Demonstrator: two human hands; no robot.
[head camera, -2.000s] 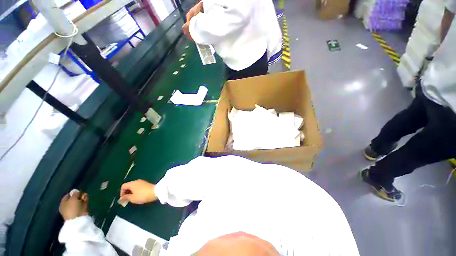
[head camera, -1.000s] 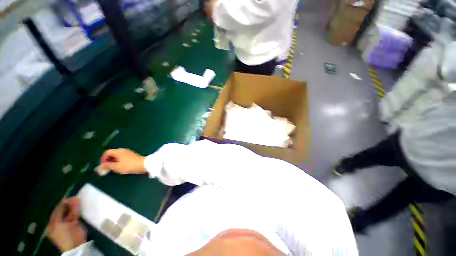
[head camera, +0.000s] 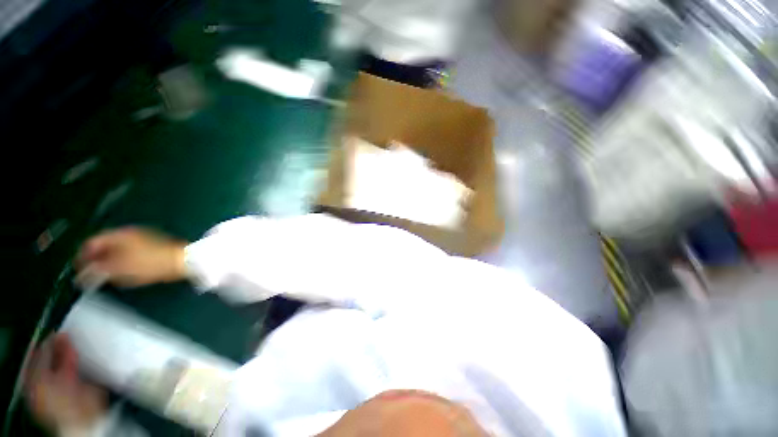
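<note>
The picture is strongly blurred. My right hand (head camera: 132, 256) is over the green bench at the left, its fingers pinched on a small pale piece (head camera: 90, 277), too blurred to name surely. My left hand (head camera: 64, 384) is at the lower left edge, beside the far end of the white liner strip (head camera: 119, 337). Whether it grips the strip or anything else cannot be told. Grey-beige pads (head camera: 198, 394) show on the strip's near part, by my smock. A blurred small square (head camera: 51, 235) lies on the bench beyond my right hand.
An open cardboard box (head camera: 484, 171) with white paper (head camera: 405, 183) stands right of the green bench (head camera: 205, 179). A loose white strip (head camera: 269, 72) lies on the bench's upper part. A person in a pale smock (head camera: 708, 341) is at the right. Yellow-black tape (head camera: 616, 277) marks the floor.
The view has swung, shifting the box and bench up and left. My right hand is nearer the strip's far end. The neighbouring worker at the top is now mostly out of view.
</note>
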